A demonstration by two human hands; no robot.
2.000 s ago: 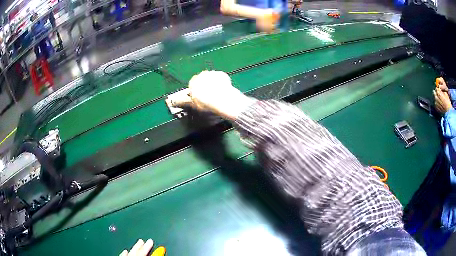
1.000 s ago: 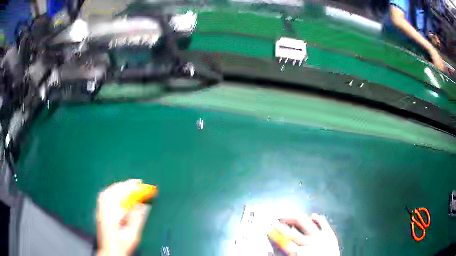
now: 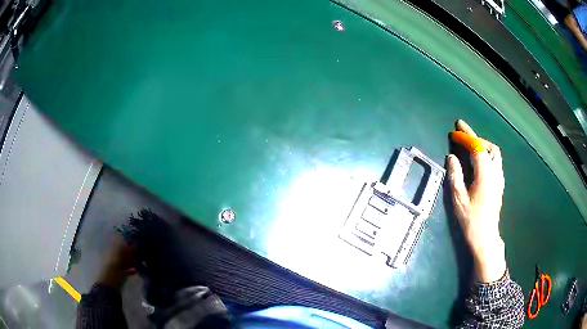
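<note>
A grey-silver housing (image 3: 421, 209) lies flat on the green bench, partly in strong glare. Its open window points to the upper right and its slotted section to the lower left. My right hand (image 3: 477, 186) rests just right of the housing, with fingers apart, an orange cot on one finger and nothing seen in it. My left hand (image 3: 120, 260) is small and dark below the bench edge at the lower left, beside a black frayed-looking thing (image 3: 147, 234). Its fingers and any hold are not clear.
Orange-handled snips (image 3: 539, 295) lie to the lower right, with a small grey part (image 3: 569, 295) beyond them. The green bench (image 3: 193, 103) has two small round fittings. A dark rail (image 3: 495, 64) and part of a pale unit (image 3: 494, 6) show at the upper right.
The view has turned down and shifted. My left hand has gone from over the bench to below its edge. My right hand now lies open to the right of the housing.
</note>
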